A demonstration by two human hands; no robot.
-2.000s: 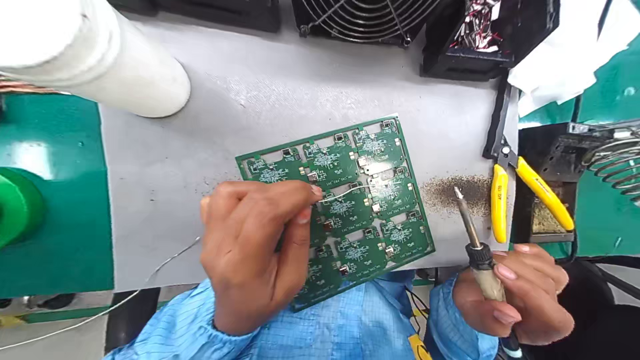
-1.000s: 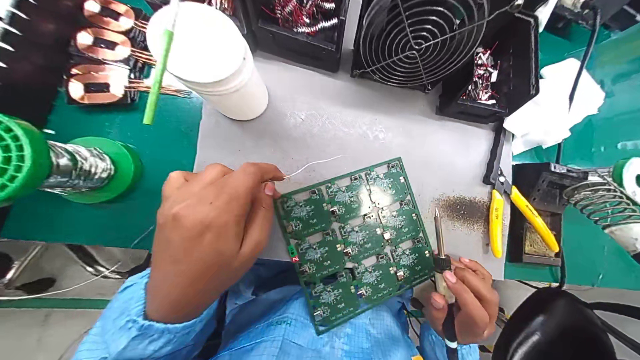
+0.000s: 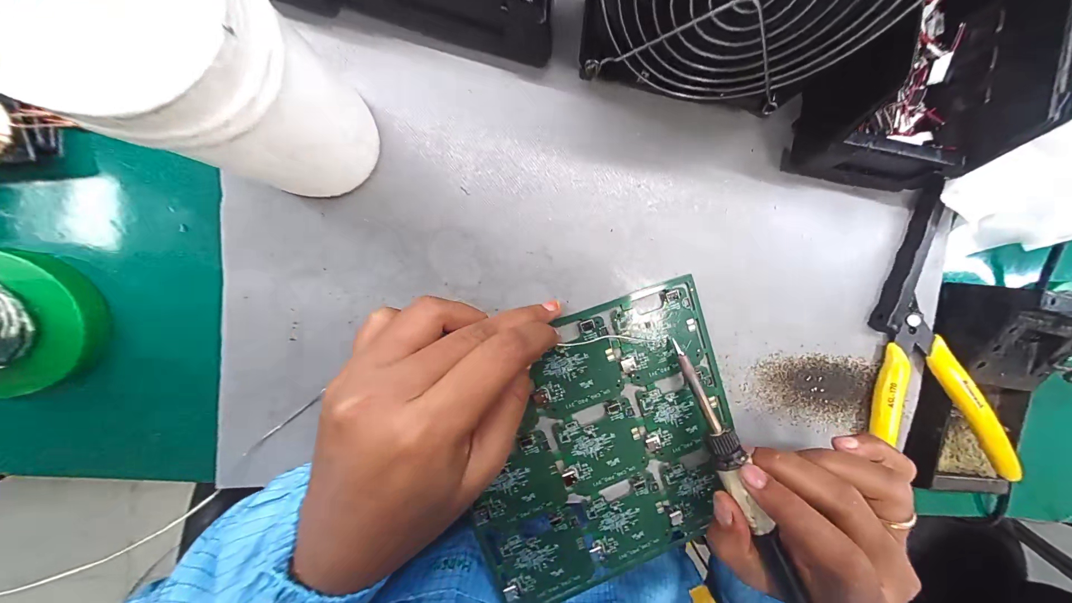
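My left hand [image 3: 427, 427] pinches a thin solder wire [image 3: 599, 338] between thumb and fingers, over the left edge of a green panel of printed circuit boards [image 3: 590, 448]. The wire's free end reaches right across the panel's upper part. In my right hand [image 3: 825, 511] is a soldering iron [image 3: 703, 402], its metal tip pointing up and left at the upper right board, close to the wire's end. Whether tip and wire touch cannot be told. My left hand hides part of the panel's left side.
A white plastic container [image 3: 310, 109] stands upper left, a green solder spool [image 3: 63, 327] at far left. A fan with a wire guard [image 3: 745, 42] and a black bin of small wired parts [image 3: 913, 100] are at the back. Yellow-handled cutters [image 3: 913, 335] lie right, beside dark debris [image 3: 812, 385].
The wire's end, beyond the panel's upper left corner one second ago, now lies over the panel. The iron's tip has moved from beside the panel's right edge onto its upper right part. The view has shifted.
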